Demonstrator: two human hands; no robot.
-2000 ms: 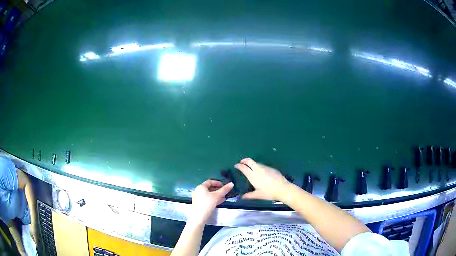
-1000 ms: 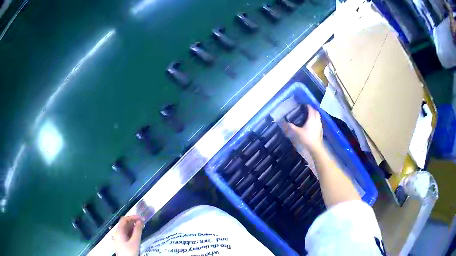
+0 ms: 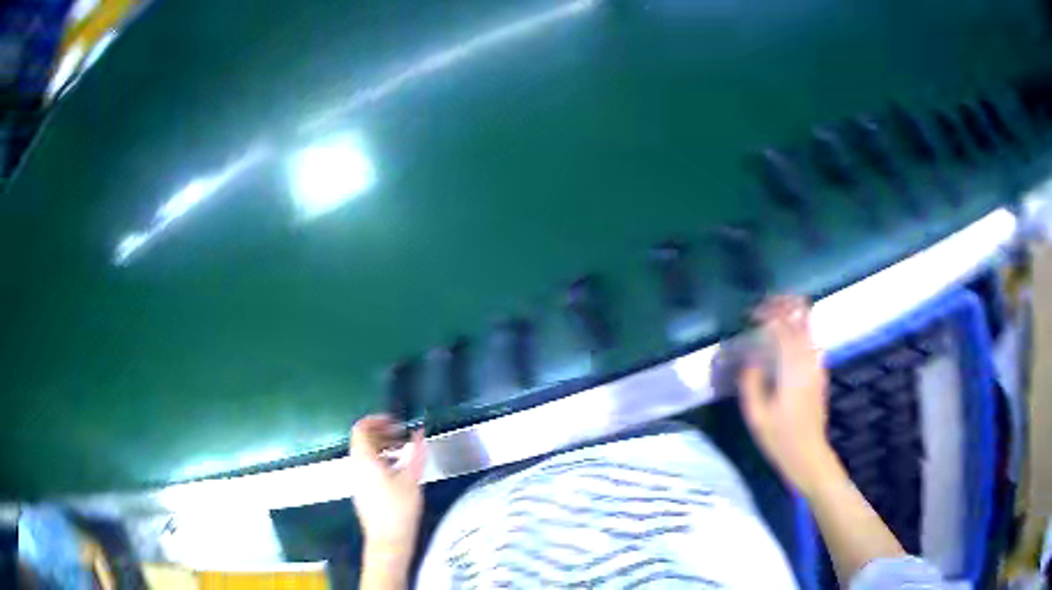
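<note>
Black hooked parts stand in a slanting row on the green belt [image 3: 485, 248], one of them a black hooked part [image 3: 588, 311] near the middle. My left hand [image 3: 389, 478] is over the pale metal edge [image 3: 554, 409] below the row's left end, thumb and fingers apart, with no part clearly seen in it. My right hand [image 3: 787, 386] is at the metal edge, left of the blue tote [image 3: 986, 403]. A blurred dark part [image 3: 748, 360] shows between its thumb and fingers. Motion blur hides the details.
The blue tote at the lower right holds rows of black parts [image 3: 877, 421] and a pale liner [image 3: 944, 461]. A yellow surface [image 3: 263, 579] is at the bottom left. Part of another person in blue [image 3: 52, 547] shows at the lower left edge. Brown cardboard is at the far right.
The view has swung back left from the tote. My right hand has left the tote and moved to the belt's edge with a dark part. My left hand remains by the metal edge.
</note>
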